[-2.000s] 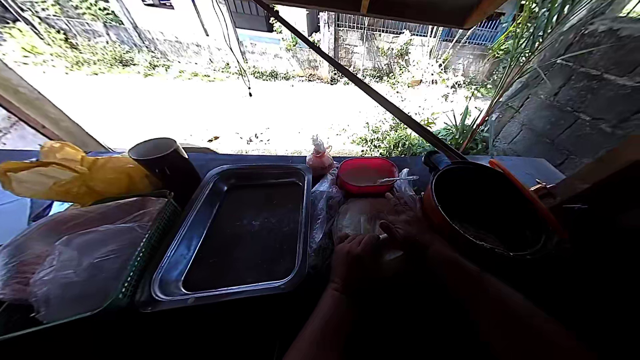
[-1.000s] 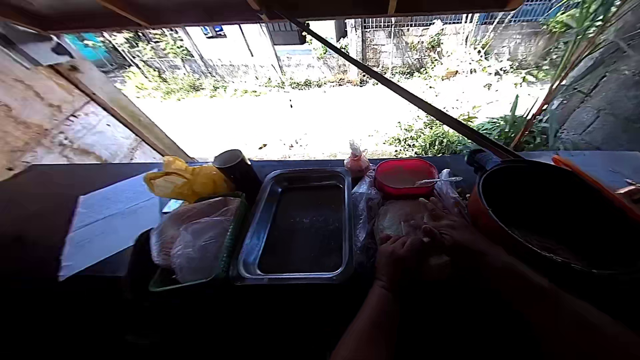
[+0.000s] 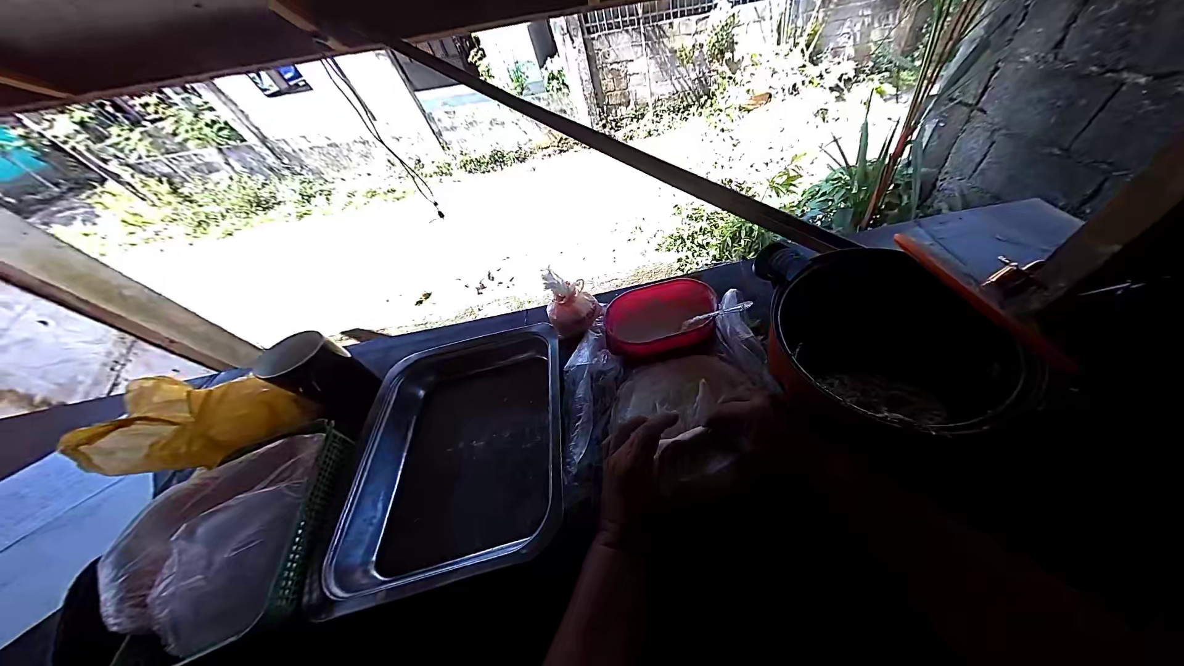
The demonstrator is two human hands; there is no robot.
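Note:
My left hand (image 3: 638,472) and my right hand (image 3: 745,425) are close together over a pale, round-edged thing in clear plastic (image 3: 680,388), in deep shadow. A small whitish piece (image 3: 683,437) shows between their fingers; what it is I cannot tell. Just beyond stands a red plastic container (image 3: 661,319) with pale contents and a light-coloured utensil lying over its rim. To the right is a dark-lined orange pot (image 3: 786,356) holding some shredded-looking food. Crumpled clear plastic (image 3: 592,398) lies left of my hands, beside a rectangular steel tray (image 3: 361,541).
A small knotted bag (image 3: 572,310) stands behind the tray. On the left are a dark cylindrical container (image 3: 319,370), a yellow plastic bag (image 3: 194,421) and a green basket (image 3: 310,518) with plastic-wrapped contents. A slanting bar (image 3: 629,157) crosses above the counter.
The view has shifted and tilted. Both hands remain at the plastic-covered thing, with the whitish piece now more visible between the fingers.

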